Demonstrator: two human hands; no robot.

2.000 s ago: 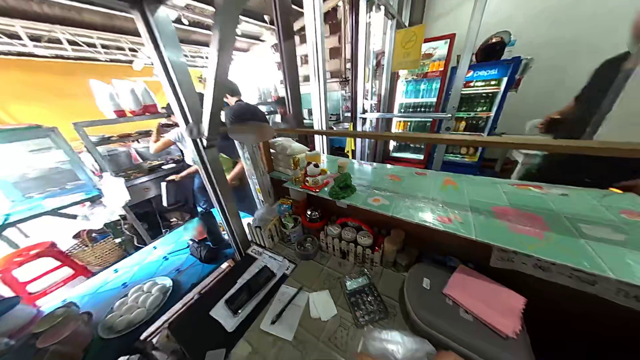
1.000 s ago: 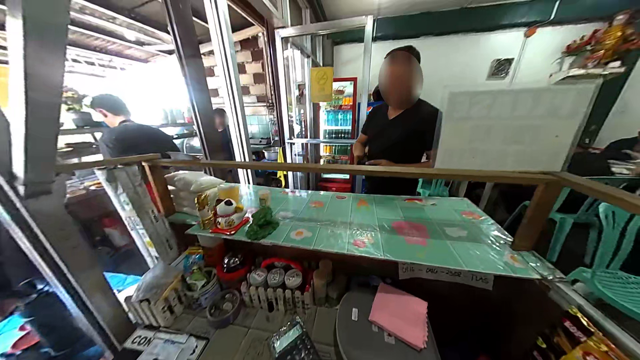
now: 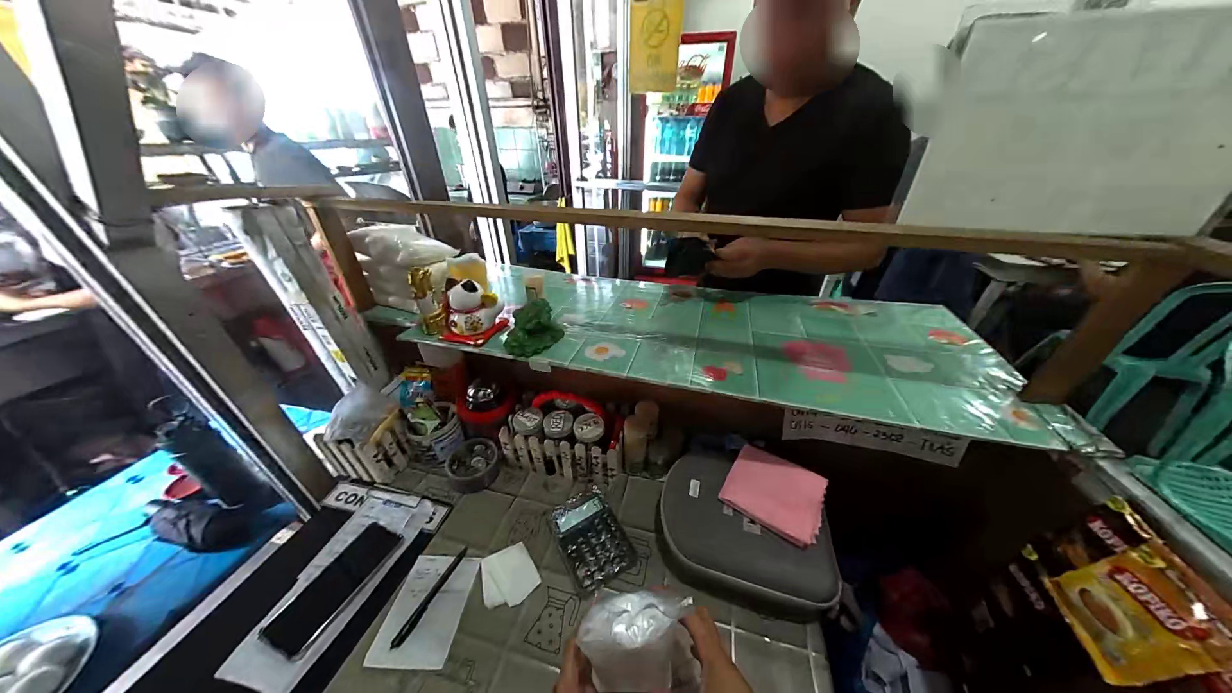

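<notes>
At the bottom edge, my left hand (image 3: 572, 668) and my right hand (image 3: 714, 656) hold a clear plastic bag (image 3: 630, 635) between them; its contents cannot be made out. Just beyond the bag lies a black calculator (image 3: 592, 541) in clear wrap. Left of it are small white paper sheets (image 3: 510, 575) and a notepad (image 3: 409, 630) with a black pen (image 3: 428, 599) across it. A dark phone (image 3: 332, 589) rests on papers on a clipboard at the left. A grey case (image 3: 693, 520) with a folded pink cloth (image 3: 775, 493) on it stands to the right.
A raised green counter (image 3: 674, 337) bears a lucky cat figurine (image 3: 470, 310). Beneath it stand jars behind a small white picket fence (image 3: 563, 457) and a tape roll (image 3: 473, 464). A person in a black shirt (image 3: 799, 154) stands beyond the wooden rail (image 3: 616, 218). Coffee packets (image 3: 1136, 606) hang lower right.
My hands with the plastic bag now show at the bottom; one second ago they were out of view. The view has swung right since two seconds ago.
</notes>
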